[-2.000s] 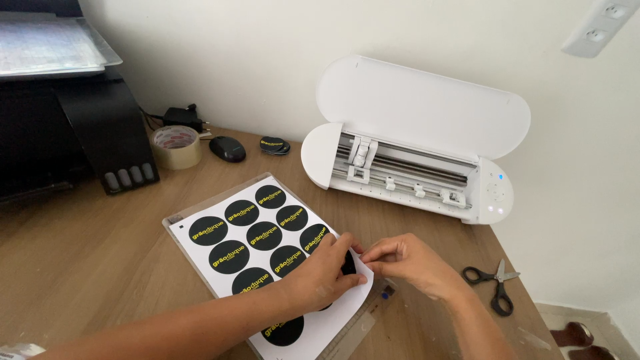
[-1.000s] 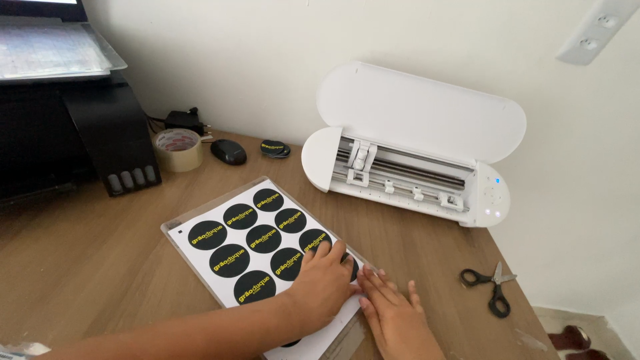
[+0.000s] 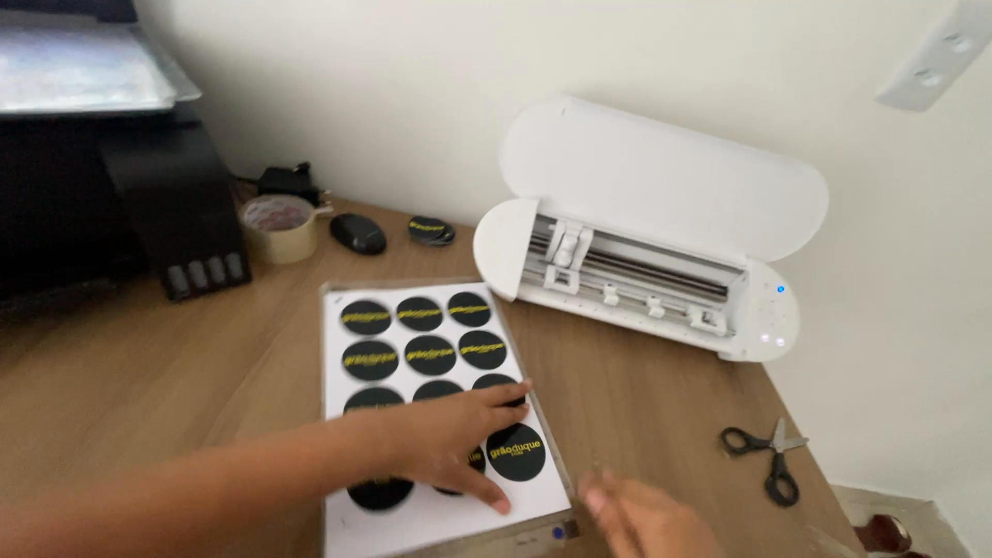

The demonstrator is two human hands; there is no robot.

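A white sheet (image 3: pixel 457 521) printed with several round black stickers with yellow writing lies on a clear cutting mat (image 3: pixel 504 540), whose rim shows around it. Across the sheet's lower part my left hand (image 3: pixel 453 438) rests palm down with fingers spread, covering some of the circles. My right hand (image 3: pixel 647 515), blurred, is just off the mat's lower right corner; its fingers are bent, and whether they hold anything cannot be made out.
Behind stands a white cutting machine (image 3: pixel 620 310) with its lid up. Black-handled scissors (image 3: pixel 775 449) lie at the right edge. A black printer (image 3: pixel 178 201), tape roll (image 3: pixel 279 229), computer mouse (image 3: pixel 358 233), power adapter (image 3: pixel 287 184) and small sticker stack (image 3: pixel 431 231) line the back left.
The sheet and mat have turned to lie straighter towards me. My right hand has left the sheet's right edge. My left hand now lies flat with fingers spread.
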